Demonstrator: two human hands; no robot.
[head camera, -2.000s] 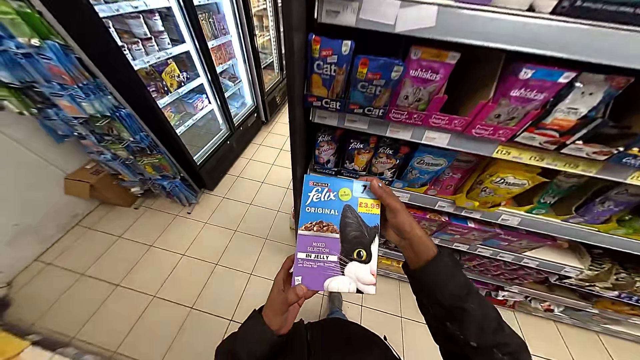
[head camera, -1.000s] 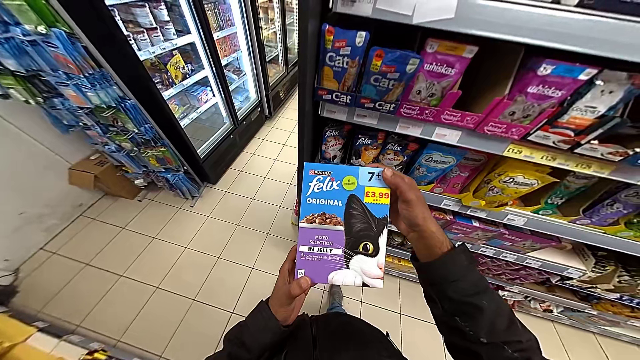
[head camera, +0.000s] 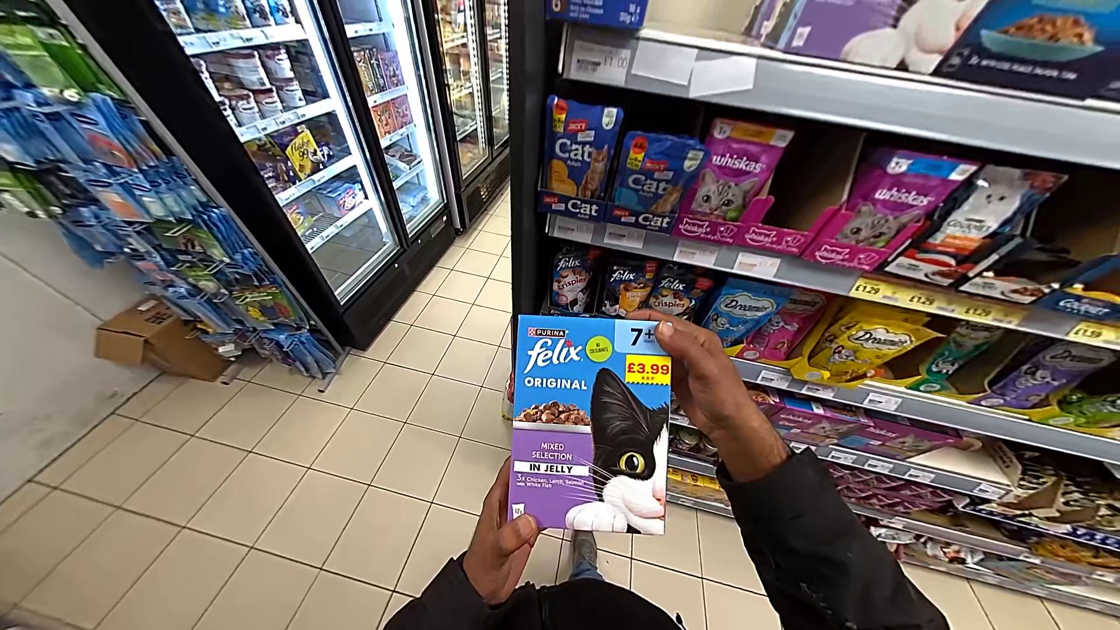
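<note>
A blue and purple Felix cat food box (head camera: 560, 437) is held upright between both hands, its front with a black-and-white cat facing me. My left hand (head camera: 500, 538) grips the lower left corner, thumb on the front. At the upper right corner, my right hand (head camera: 713, 385) holds the box with its thumb over the edge. The fingers behind the box are mostly hidden. Just beyond the box's top edge, small Felix pouches (head camera: 626, 284) stand on a shelf.
Shelving (head camera: 875, 87) with Whiskas packs (head camera: 731, 171), blue cat food pouches (head camera: 582, 144) and Dreamies bags (head camera: 866, 341) fills the right. Glass-door freezers (head camera: 350, 175) stand at upper left. Hanging packets (head camera: 149, 175) and an open cardboard box (head camera: 157, 337) are at far left, on a tiled floor (head camera: 289, 472).
</note>
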